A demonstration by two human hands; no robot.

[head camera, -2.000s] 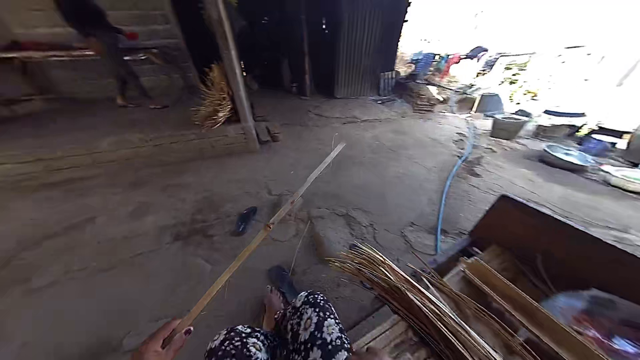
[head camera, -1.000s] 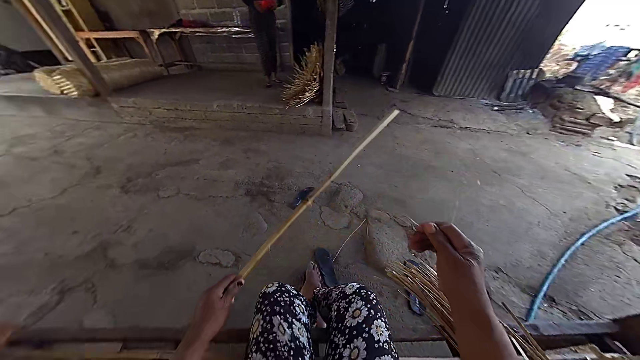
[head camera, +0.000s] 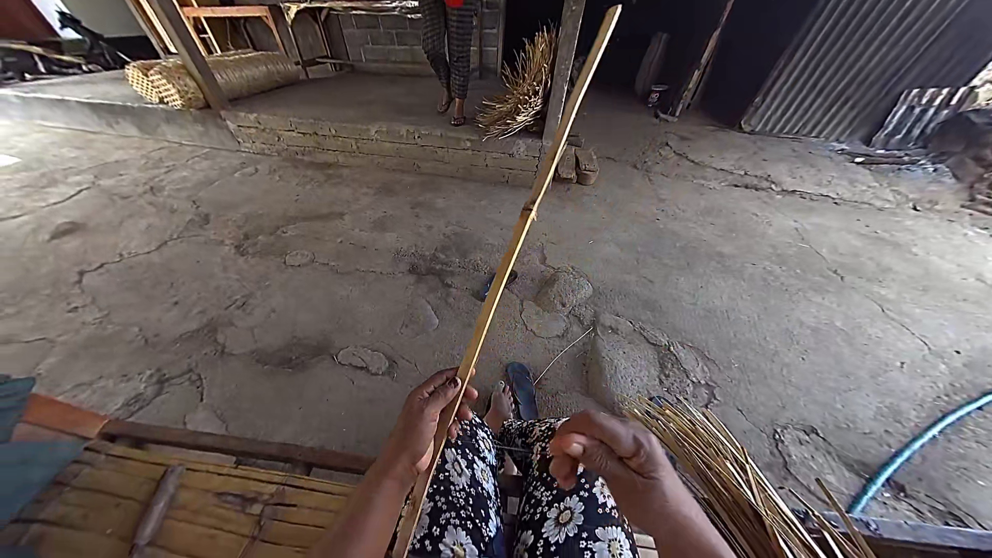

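A long split bamboo strip (head camera: 508,267) with a node part way up slants from my lap toward the upper right of the head view. My left hand (head camera: 435,418) is closed round its lower part, above my left thigh. My right hand (head camera: 608,457) hovers over my right knee with fingers curled, apart from the strip; whether something thin lies between its fingertips cannot be told. A bundle of thin bamboo strips (head camera: 721,465) rests to the right of my right forearm.
A bamboo-slat bench (head camera: 209,492) is at lower left. A blue hose (head camera: 914,449) curves at right. A flip-flop (head camera: 521,391) is by my foot on cracked concrete. Beyond, a person (head camera: 449,58) stands on a raised ledge near a wooden post (head camera: 564,70) and a bundle of sticks (head camera: 523,89).
The view has swung left. The strip stands steeper than before, and my left hand has come in nearer my knees. My right hand, raised at the right one second ago, is now lower over my knee.
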